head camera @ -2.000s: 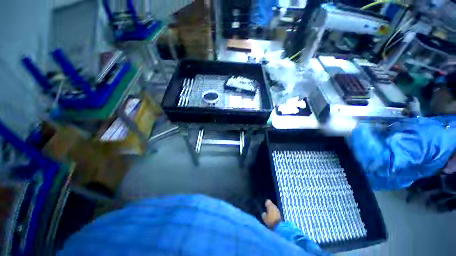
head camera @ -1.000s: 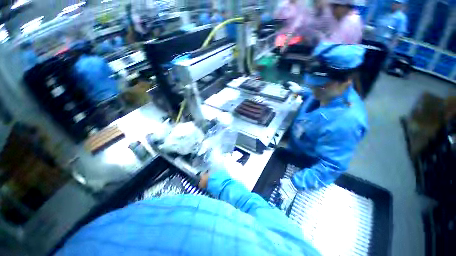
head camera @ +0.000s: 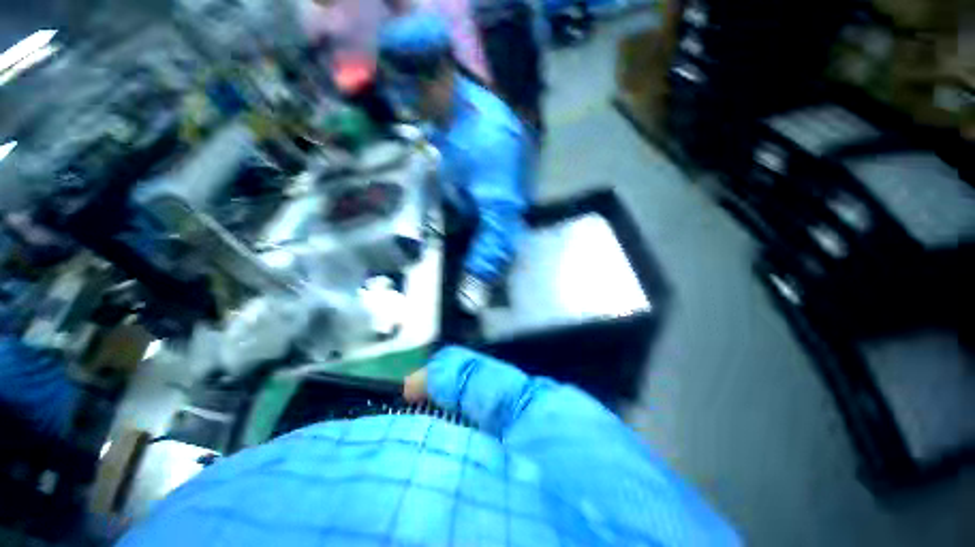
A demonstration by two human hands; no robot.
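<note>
A black turnover crate [head camera: 340,391] lies close against my body at the bottom centre, mostly hidden by my blue checked smock. A line of small metal parts [head camera: 447,415] shows along its visible side. My right hand [head camera: 416,386] is small and blurred at the crate's far rim and appears closed on it; its fingertips are hidden. My left hand is not in view.
A coworker in blue [head camera: 486,160] reaches into another black crate [head camera: 631,240] of pale parts ahead. A white bench [head camera: 422,310] with crumpled clear bags [head camera: 262,333] stands at left. Stacked black crates [head camera: 823,230] stand at right, across grey floor [head camera: 695,321].
My view has swung right, so the coworker and bench sit further left and the stacked crates show more. My right hand remains at the near crate's rim; less of its contents shows.
</note>
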